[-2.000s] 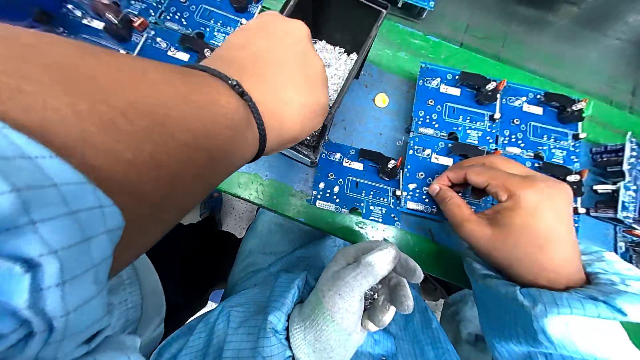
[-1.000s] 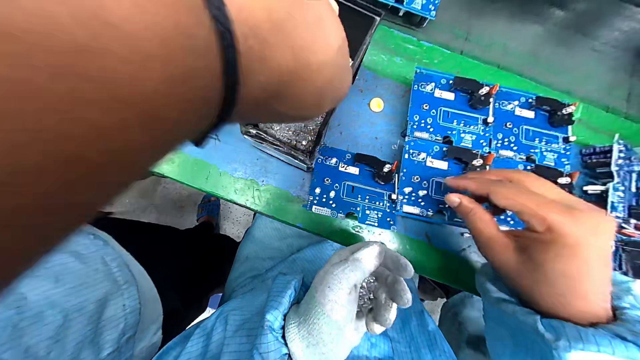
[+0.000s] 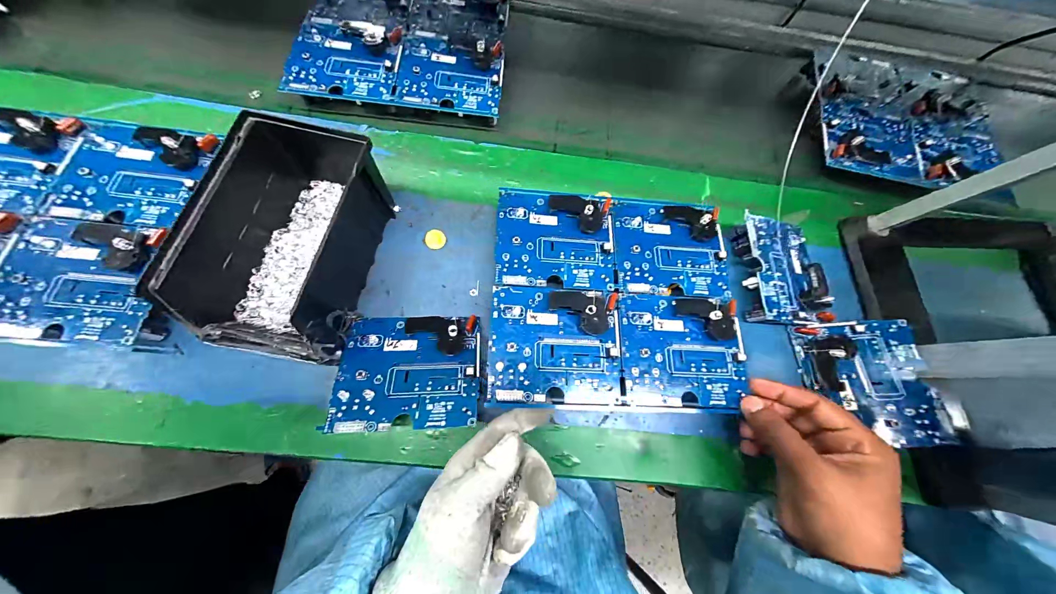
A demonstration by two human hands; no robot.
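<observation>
My left hand (image 3: 487, 503), in a pale glove, is cupped around small shiny parts (image 3: 505, 503) below the near edge of the bench. My bare right hand (image 3: 825, 462) has its thumb and forefinger close together at the lower right corner of a four-part panel of blue circuit boards (image 3: 557, 363); whether something small is between the fingertips I cannot tell. Each section of the panel carries a black part and an orange-red one. A single blue circuit board (image 3: 404, 388) lies left of the panel, above my left hand.
A black bin (image 3: 256, 239) holds many small clear or shiny pieces. More circuit boards (image 3: 91, 214) lie left of it, others (image 3: 396, 66) behind, and two (image 3: 866, 384) at the right near a black frame (image 3: 862, 264). A yellow disc (image 3: 435, 239) lies on the bench.
Another person's bare arm, which reached over the bin from the left, has gone from view. My right hand has moved from over the panel to its lower right corner. The view has shifted.
</observation>
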